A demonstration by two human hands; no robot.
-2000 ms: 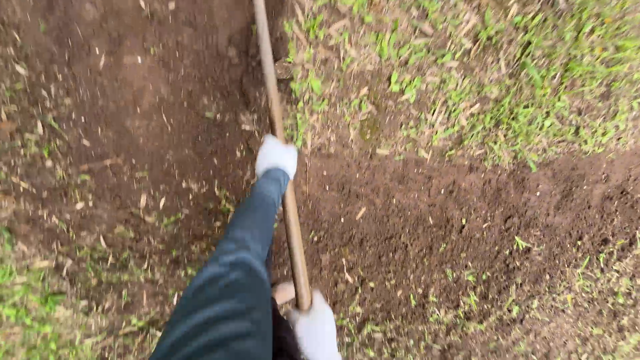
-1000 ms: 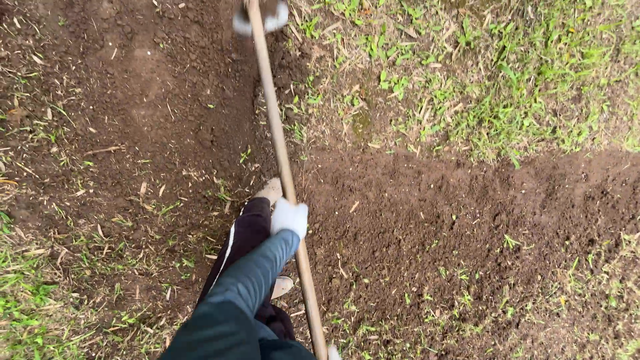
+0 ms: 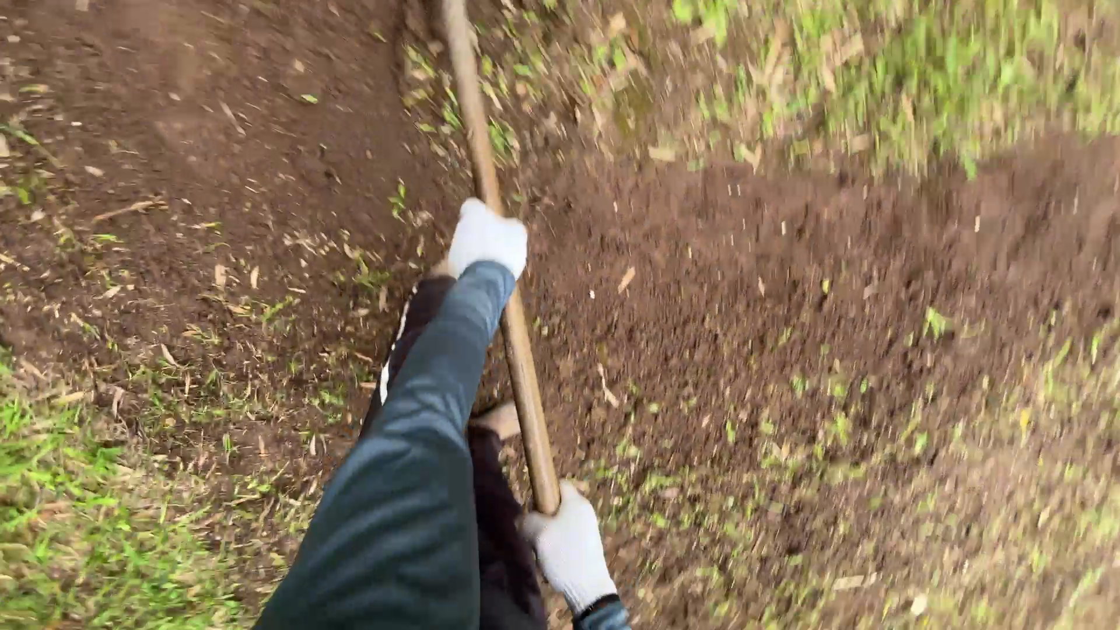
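A long wooden tool handle runs from the top edge down to the lower middle, slightly slanted. The tool's head is out of view. My left hand, in a white glove, is closed around the handle above the middle of its visible length. Near the handle's lower end, my right hand, also gloved in white, grips it. My left arm, in a dark blue-green sleeve, crosses in from the bottom and hides part of my legs.
Bare brown soil lies to the right and upper left. Green grass borders it at the upper right, with more grass at lower left. My feet and dark trousers are close beside the handle. Dry leaf bits are scattered about.
My left hand is farther up in the view than one second ago. My right hand, then barely showing at the bottom edge, is now in view. The tool's head has left the top of the view.
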